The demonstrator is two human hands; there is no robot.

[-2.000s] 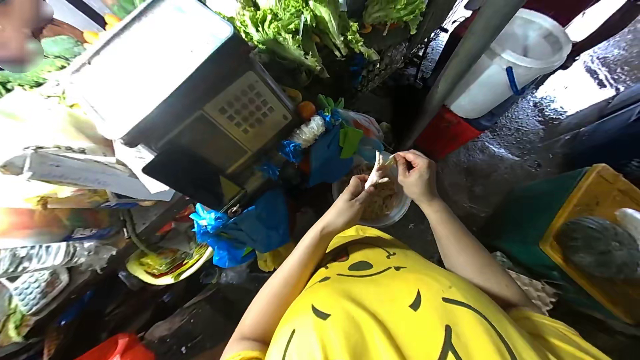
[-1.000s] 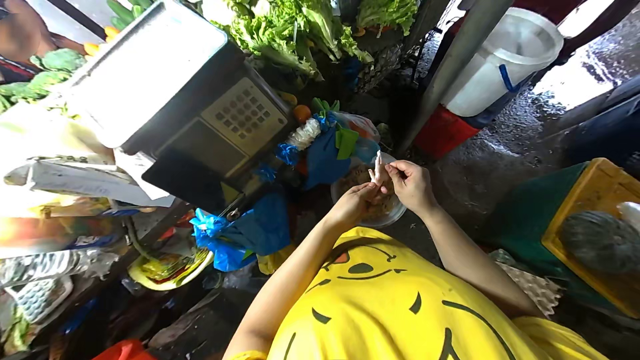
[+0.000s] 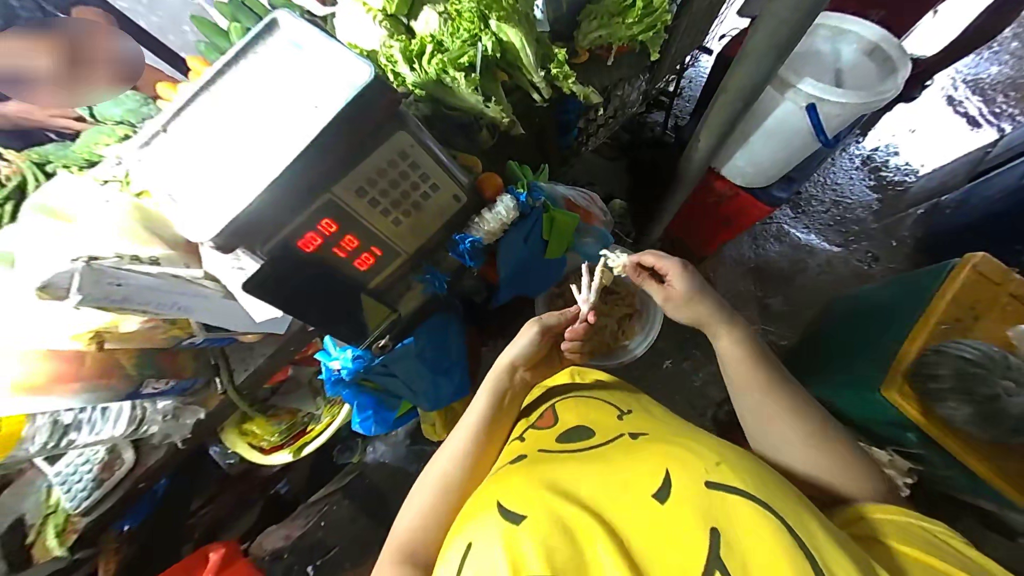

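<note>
Below the centre, my left hand (image 3: 556,340) holds a pale, pronged piece of food (image 3: 588,288) that looks like a chicken foot, its thin prongs pointing up. Just to the right, my right hand (image 3: 672,280) pinches a small, knobbly whitish piece (image 3: 615,261) between thumb and fingertips, close to the prongs. Whether the two pieces are joined cannot be told. Under both hands is a round, clear plastic tub (image 3: 646,340) with light brown, shredded-looking food (image 3: 620,316) in it, partly hidden by the hands.
A digital scale (image 3: 400,180) stands left of my hands, with blue plastic bags (image 3: 424,368) below it. Leafy lettuce (image 3: 472,56) lies beyond. A metal pole (image 3: 732,112), a white bucket (image 3: 800,104) and a green-and-yellow bin (image 3: 888,352) are to the right. Another person's arm (image 3: 36,116) shows top left.
My right hand has moved slightly away from my left, and a whitish piece now shows in its fingertips. The prongs in my left hand are more spread. The scale's red digits now show.
</note>
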